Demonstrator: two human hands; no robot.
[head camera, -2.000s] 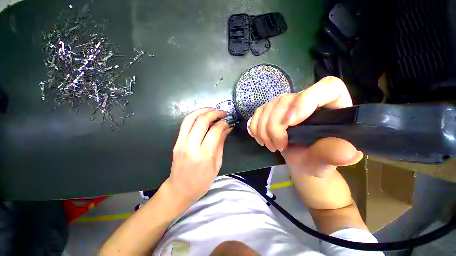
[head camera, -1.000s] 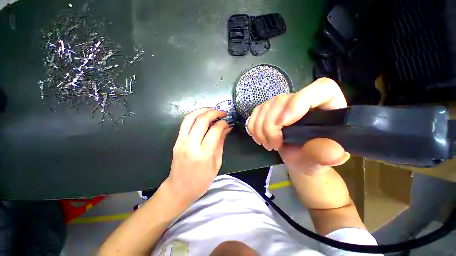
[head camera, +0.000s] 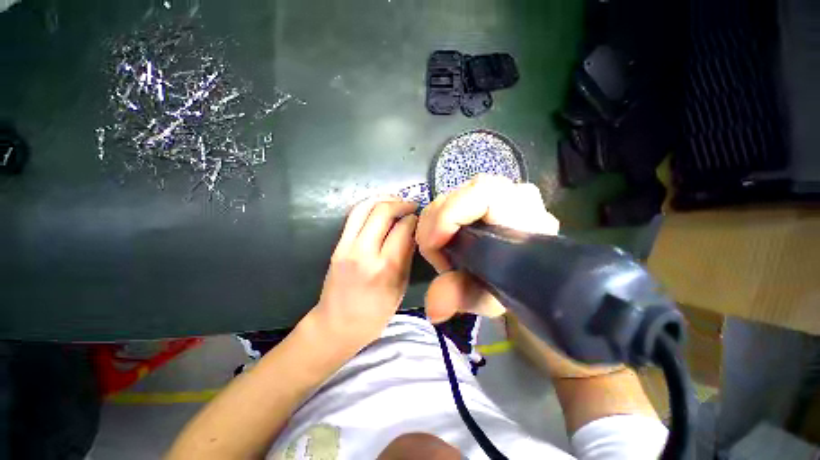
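My right hand (head camera: 481, 234) is closed around the dark grey electric screwdriver (head camera: 562, 287), whose cable end points down to the right; its tip is hidden behind my fingers. My left hand (head camera: 373, 256) holds a small plastic housing (head camera: 414, 193) on the bench by its fingertips; the housing is mostly covered and looks bluish-white under glare. The round screw dish (head camera: 476, 157), full of silvery grains, stands just beyond my right hand. Black plastic housings (head camera: 445, 83) lie close together behind the dish.
A spiky heap of metal slivers (head camera: 180, 112) lies on the dark green bench (head camera: 162, 269) at left. Dark jumbled parts (head camera: 598, 108) and a black ribbed tray (head camera: 737, 99) are at right, above a brown cardboard box (head camera: 737, 265). The black cable (head camera: 456, 386) crosses my lap.
The screwdriver has swung so its rear end points lower and nearer me, and my right hand has turned with it. The view has shifted slightly. My left hand keeps its hold.
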